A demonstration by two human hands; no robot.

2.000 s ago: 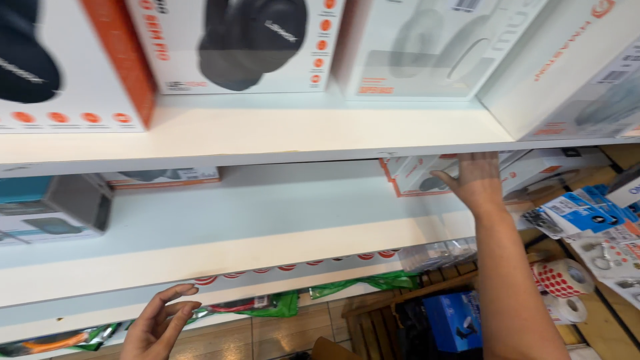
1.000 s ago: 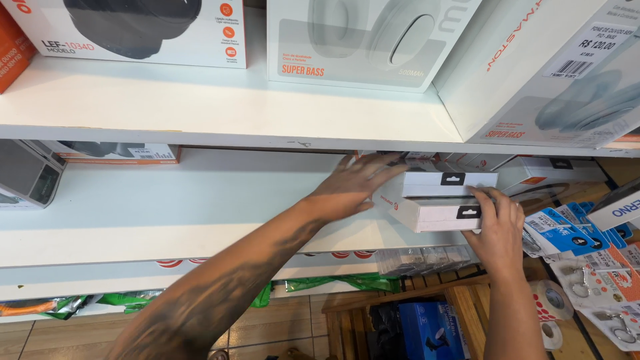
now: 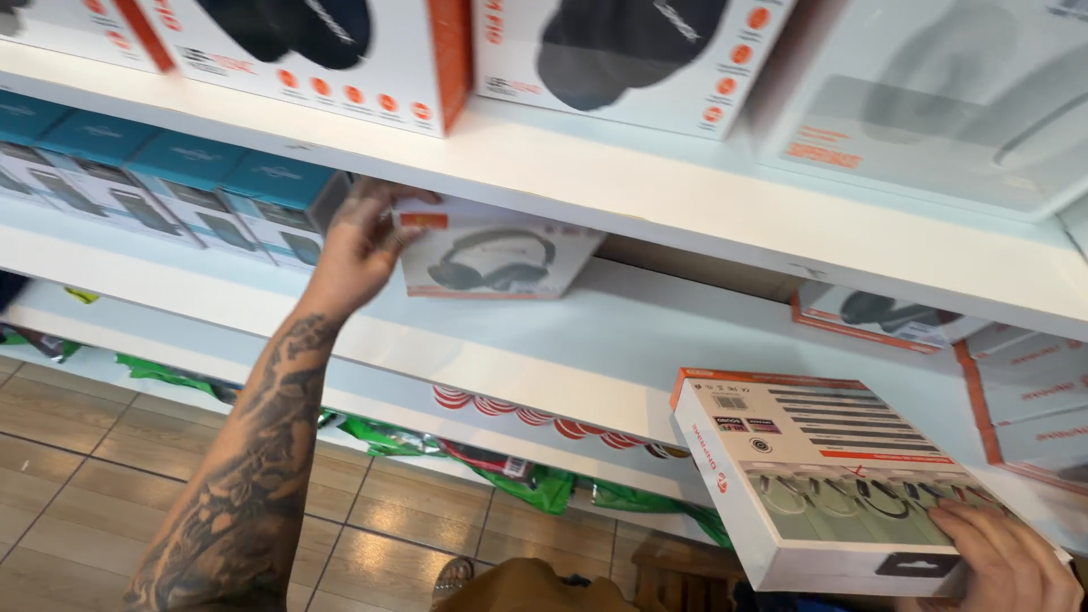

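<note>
My left hand (image 3: 367, 240), on a tattooed arm, has its fingers at the upper left corner of a white headphone box (image 3: 501, 255) on the middle shelf, right of a row of teal-topped boxes. The fingertips are blurred, and whether they grip the box cannot be told. At the lower right, my right hand (image 3: 1003, 548) holds a white and orange headphone box (image 3: 816, 476), its printed back up, in front of the shelf edge. The thumb is hidden.
Large headphone boxes (image 3: 323, 59) stand on the upper shelf (image 3: 544, 161), just above my left hand. Teal-topped boxes (image 3: 187, 174) fill the shelf's left. More orange-edged boxes (image 3: 1033, 399) lie at the right. Green packages (image 3: 518, 484) hang below, over a tiled floor (image 3: 408, 510).
My left hand has moved left from the boxes at the right to the box beside the teal ones. My right hand has lifted a box off the shelf. The view has swung left.
</note>
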